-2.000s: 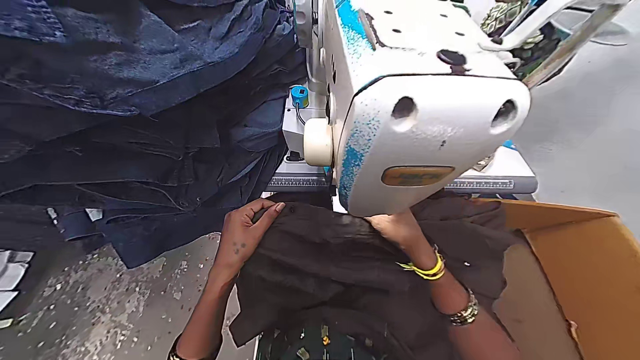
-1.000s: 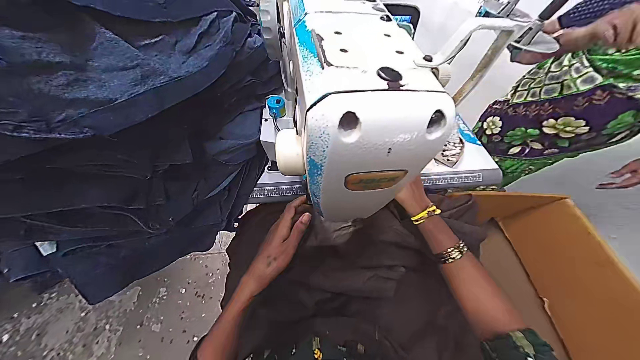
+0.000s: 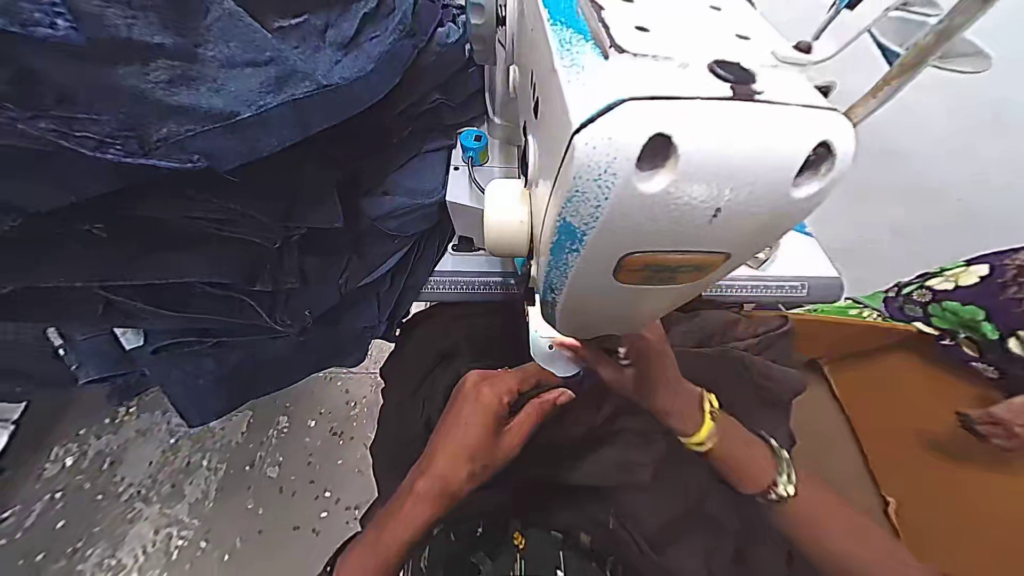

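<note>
A white industrial sewing machine (image 3: 688,208) with chipped blue paint stands in the upper middle. Dark brown cloth (image 3: 624,472) lies under its head and spreads down over the lap. My left hand (image 3: 492,416) rests on the cloth just below the needle area, fingers bent toward a small white rounded piece (image 3: 552,352) that hangs at the machine's lower left edge. With a yellow band and a metal bracelet on the wrist, my right hand (image 3: 644,372) is at the same spot, its fingertips by the white piece and partly under the head. Whether its fingers grip anything is unclear.
Dark blue garments (image 3: 240,240) are heaped at the left. A cardboard box (image 3: 920,448) is at the lower right, with another person's hand (image 3: 1000,424) over it and their patterned clothing (image 3: 960,312) behind. Speckled floor (image 3: 264,472) shows at the lower left.
The two hands have come closer together below the machine head. The white rounded piece shows more plainly now. The other person's clothing and hand sit lower in the view, which has shifted.
</note>
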